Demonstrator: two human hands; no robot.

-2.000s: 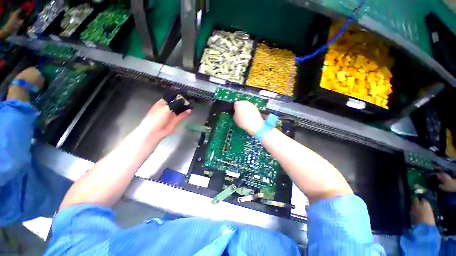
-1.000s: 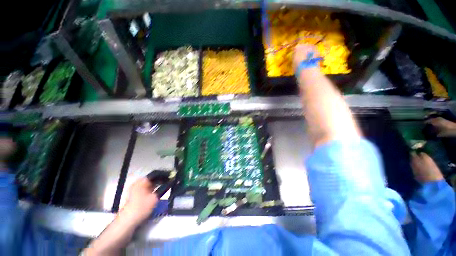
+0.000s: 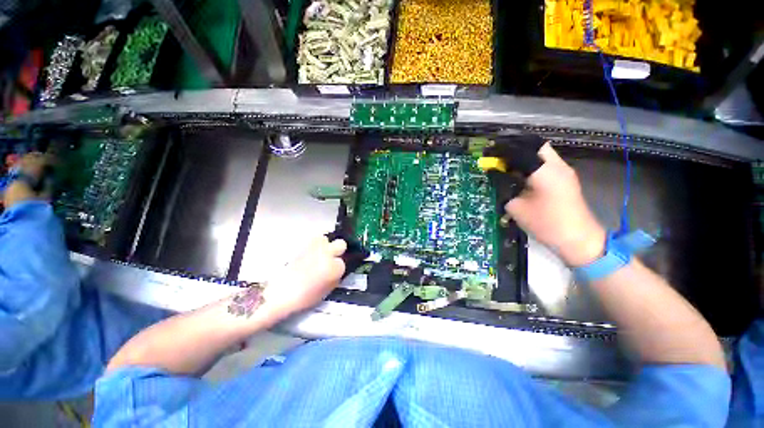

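The green circuit board [image 3: 427,213] lies in its black carrier [image 3: 513,251] in front of me. My right hand [image 3: 553,188], with black finger covers and a light blue wrist strap, is at the board's upper right corner. Its fingers hold a large yellow component [image 3: 492,164] just over that corner. My left hand [image 3: 322,263], also with black finger covers, is at the board's lower left corner; its fingertips are dark against the carrier, and whether they hold anything cannot be told. Green-grey clamps [image 3: 394,299] lie along the carrier's near edge.
A narrow green panel board [image 3: 402,115] lies at the carrier's far edge. Beyond the rail [image 3: 251,102] are bins of pale components [image 3: 343,42], small yellow components [image 3: 442,42] and large yellow components [image 3: 628,33]. A blue cord [image 3: 622,134] hangs to my right wrist. A neighbour's arm [image 3: 29,242] is at left.
My right hand has come back from the large yellow bin to the board with a yellow component. My left hand has moved from beside the carrier to the board's lower left corner.
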